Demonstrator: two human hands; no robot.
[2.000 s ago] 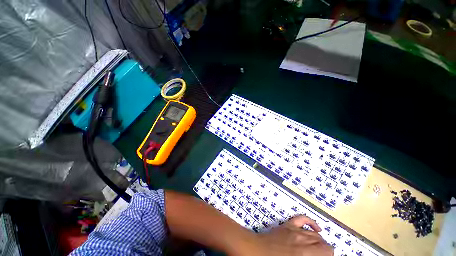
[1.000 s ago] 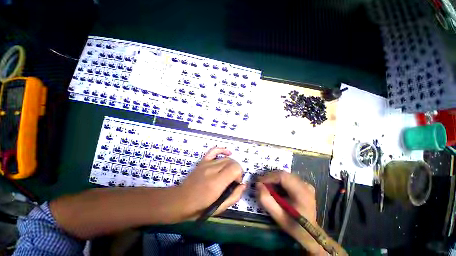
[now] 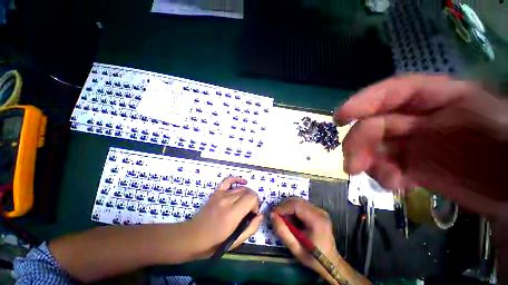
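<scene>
A white keyboard board (image 3: 150, 192) with rows of dark marks lies nearest me. My left hand (image 3: 237, 214) is over its right half and holds a slim black soldering iron (image 3: 231, 236), handle pointing down-left. My right hand (image 3: 309, 228) is close beside it and holds a red-handled tool (image 3: 298, 231) with a patterned brown-gold rear. Both tool tips are hidden or too small to see. A second white board (image 3: 223, 125) lies behind, with a pale paper note (image 3: 161, 100) on it.
Another person's hand (image 3: 401, 128), blurred, reaches in from the right beside loose black pieces (image 3: 323, 133) on a cream board (image 3: 284, 150). A yellow multimeter (image 3: 25, 161) and tape roll (image 3: 10, 89) are far left. Cutters (image 3: 363, 214) and metal tools (image 3: 401, 217) lie right. White paper (image 3: 200, 6) is at the back.
The view has swung right since the oldest frame, then tipped slightly upward. Another person's hand has come in at the right, covering the green-capped item. Both my hands stay over the near board with their tools.
</scene>
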